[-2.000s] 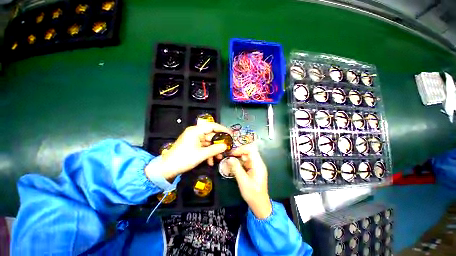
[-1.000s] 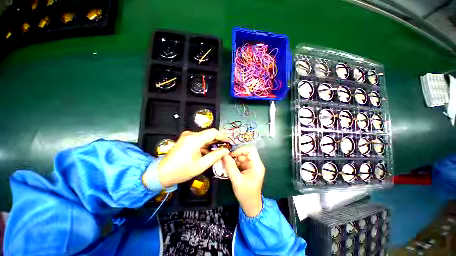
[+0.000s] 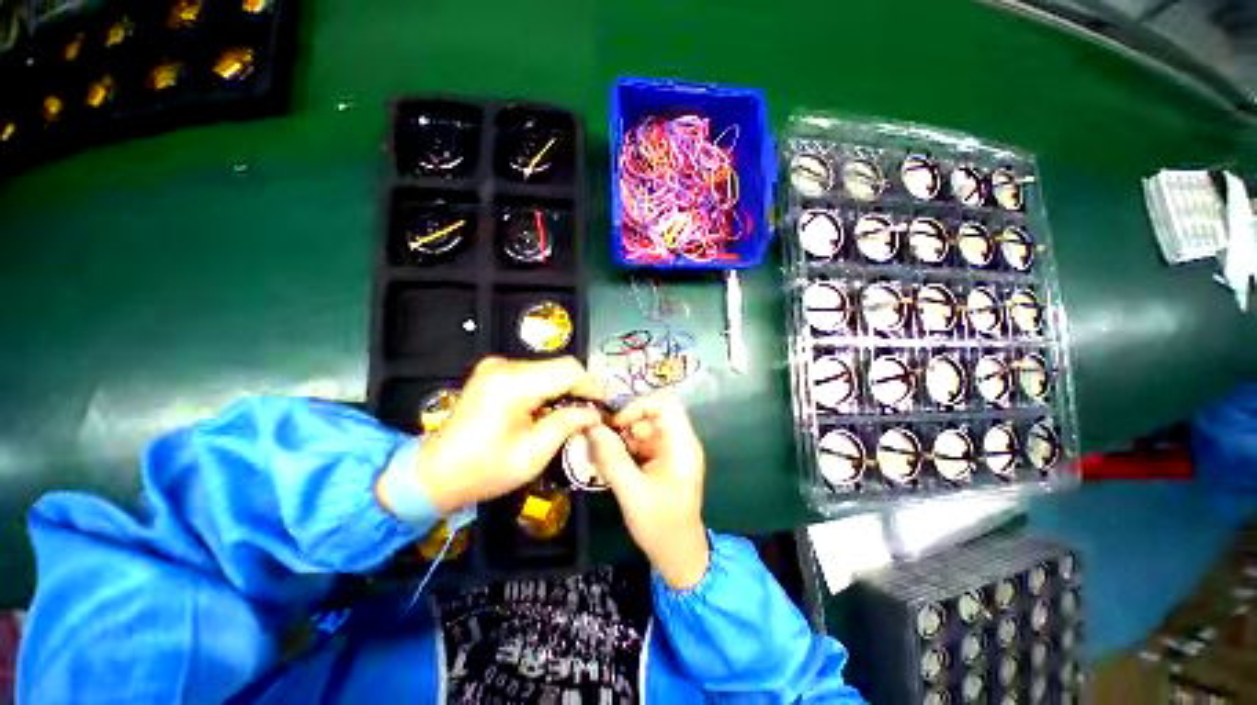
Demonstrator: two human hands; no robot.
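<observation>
My left hand point(image 3: 499, 430) holds a dark round housing point(image 3: 568, 405), mostly hidden by the fingers, over the black pocket tray point(image 3: 438, 325). My right hand point(image 3: 656, 475) meets it from the right, its thumb and fingers at a silver-white disc point(image 3: 583, 463) just below the housing. Fingertips of both hands nearly touch. The tray's upper pockets hold dark units with a yellow or red wire across some. Lower pockets hold gold housings point(image 3: 545, 327). One pocket in the left column has only a small white speck.
A blue bin point(image 3: 758, 176) of pink-red wires stands behind the hands. Loose wires point(image 3: 648, 361) and a slim white tool point(image 3: 733, 322) lie near it. A clear tray of discs point(image 3: 884, 344) is at right, a stacked tray point(image 3: 882, 620) lower right, a second black tray point(image 3: 262, 86) upper left.
The housing, seen gold-side first, has tilted and is now mostly hidden between the fingers. The hands have drawn closer together. The whole view has shifted slightly.
</observation>
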